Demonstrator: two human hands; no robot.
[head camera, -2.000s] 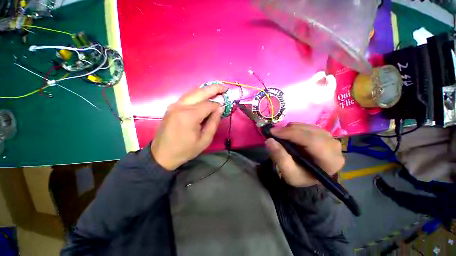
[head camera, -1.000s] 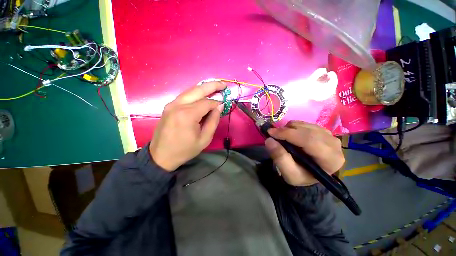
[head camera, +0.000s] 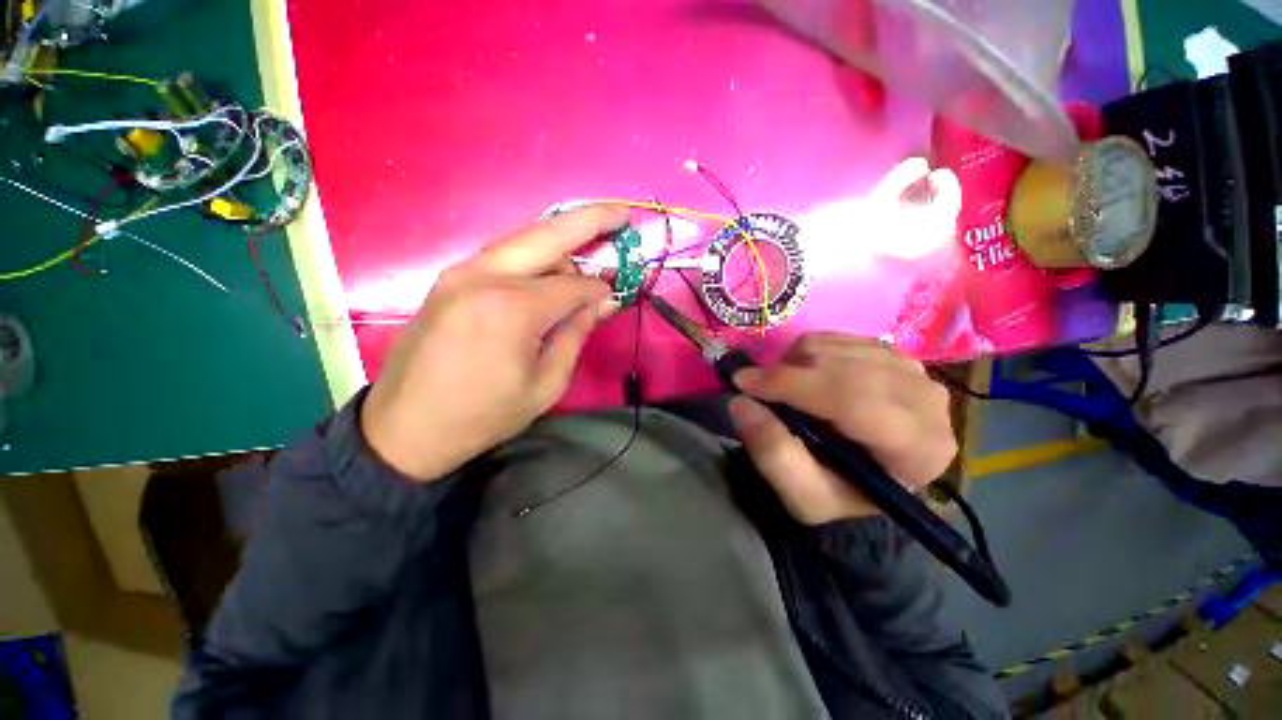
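My left hand (head camera: 485, 324) holds a green ring circuit board (head camera: 630, 263) between thumb and fingers, tilted over the pink-red sheet. My right hand (head camera: 844, 422) grips the black soldering iron (head camera: 879, 485). Its metal tip (head camera: 679, 315) points at the board's right edge; whether it touches is too small to tell. A silvery toothed stator (head camera: 759, 270) lies on the sheet just right of the board, with yellow, red and black wires across or beside it. A dark lead wire (head camera: 633, 387) hangs from the board over my lap. My left fingers hide part of the board.
A green mat (head camera: 141, 352) at left bears wired boards (head camera: 211, 169) with white, yellow and red wires. A clear hood (head camera: 942, 56) hangs at upper right. A round tip cleaner (head camera: 1083, 208) stands beside a black box (head camera: 1195, 197). Pale tape (head camera: 302, 183) edges the pink-red sheet (head camera: 464, 113).
My left hand and the board have shifted slightly left, and the board is turned a little. The iron's tip sits slightly lower and left. The whole view has shifted a little.
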